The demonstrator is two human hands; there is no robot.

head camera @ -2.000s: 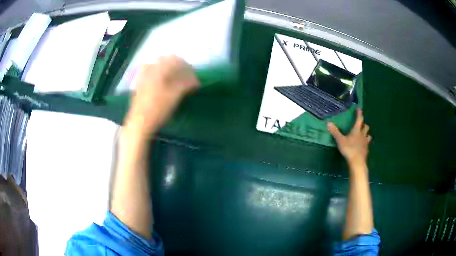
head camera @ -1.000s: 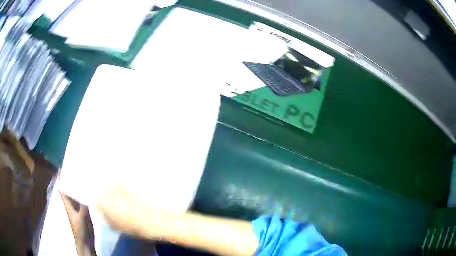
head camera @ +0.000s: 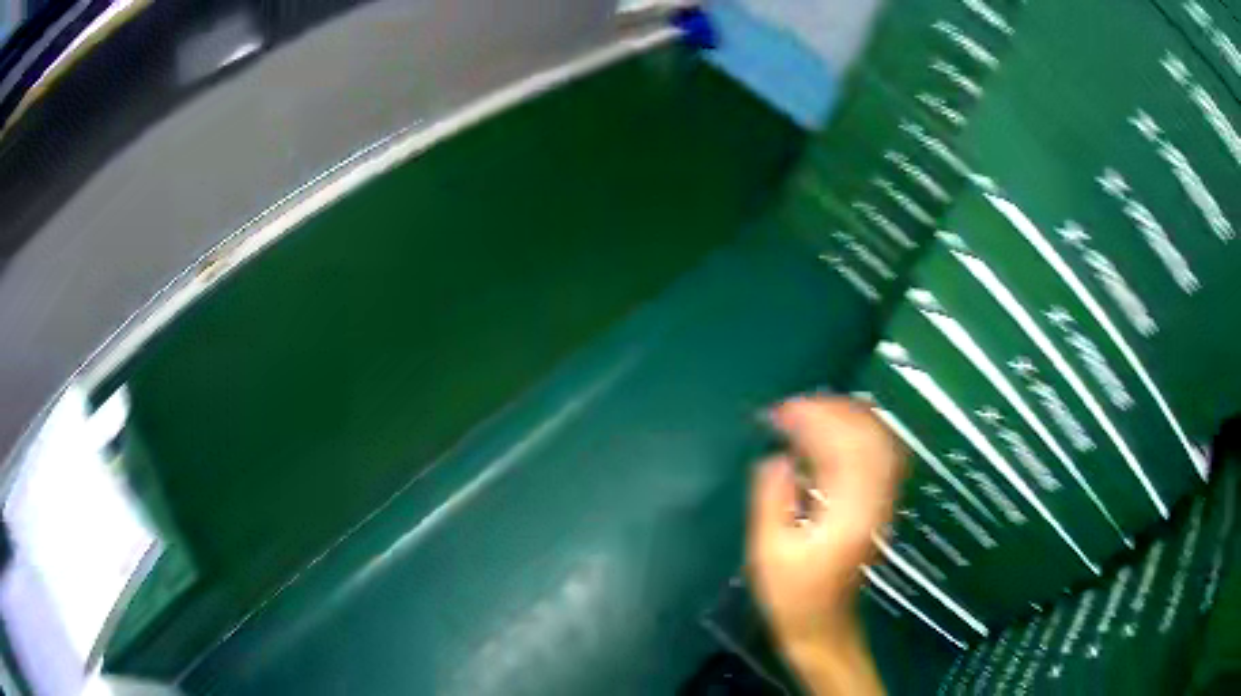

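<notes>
The stack of gift boxes (head camera: 1034, 313) fills the right side, with green spines, white lettering and pale edges between several boxes. My right hand (head camera: 823, 503) is blurred at the stack's lower left edge, thumb and fingers curled. I cannot tell whether it touches a box, and no held thing shows. My left hand is not in view. A white piece with a printed green edge (head camera: 82, 530) shows at the far left, cut off by the picture's edge.
The shiny dark green bench (head camera: 544, 544) lies in front, with the darker green strip (head camera: 449, 258) behind it. A grey metal rail (head camera: 313, 197) edges the strip. A light blue thing (head camera: 769, 61) stands at the top behind the boxes.
The view has swung right, from the inserts to the stack of gift boxes. My right hand has moved from the white stack to the boxes. My left hand has left the picture.
</notes>
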